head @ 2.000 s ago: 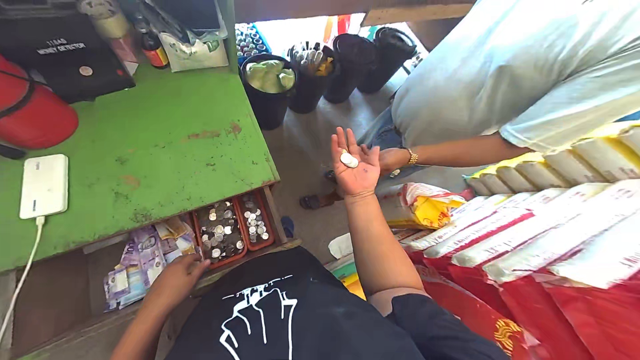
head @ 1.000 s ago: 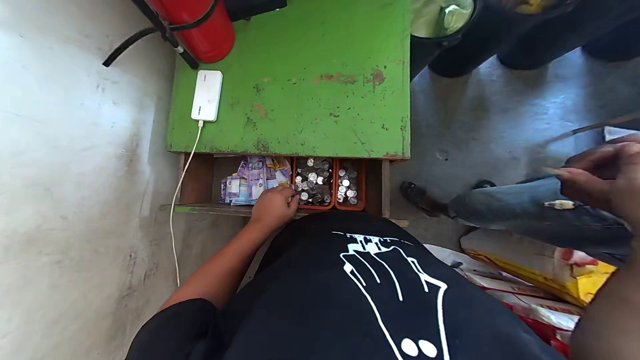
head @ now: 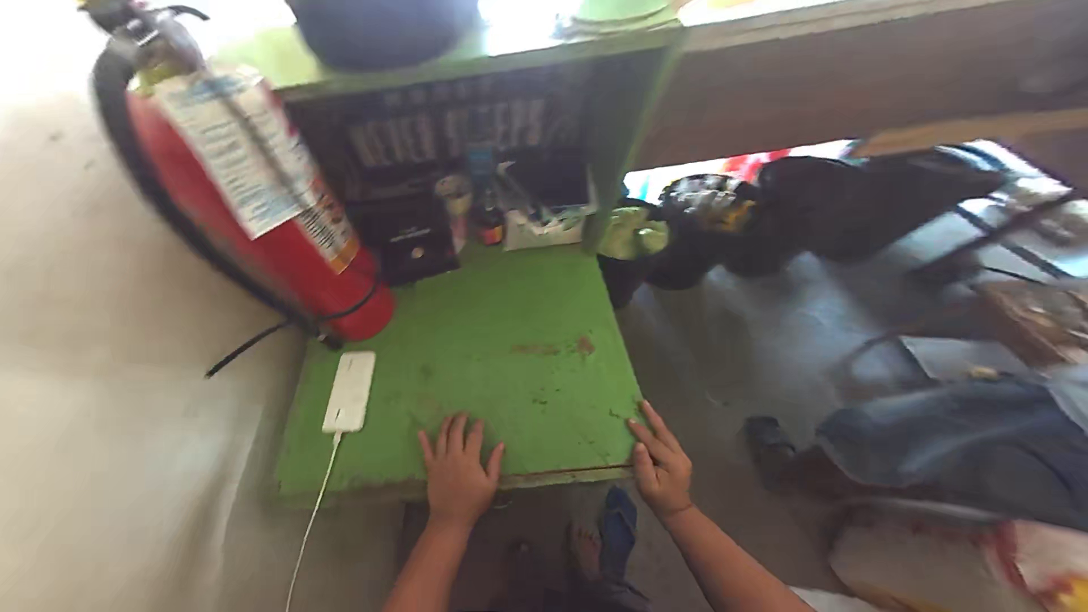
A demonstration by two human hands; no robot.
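My left hand (head: 460, 472) lies palm down with spread fingers on the front edge of a green wooden desk (head: 501, 340). At the desk's front right corner rests my right hand (head: 663, 463), its fingers apart over the edge. Neither hand holds anything. A white power bank (head: 349, 393) with a white cable (head: 313, 518) lies left of my left hand. No coins or banknotes show; the drawer's inside is hidden.
A red fire extinguisher (head: 263, 204) stands at the desk's left by the wall. A black box (head: 410, 246) and a small bottle (head: 490, 223) sit at the back. Dark bins (head: 680, 263) stand beyond the right side. A person's jeans-clad leg (head: 935, 433) is at the right.
The drawer of coins and banknotes seen open before no longer shows. My left hand has moved from it onto the desk edge; my right hand is now at the desk corner. The view has shifted.
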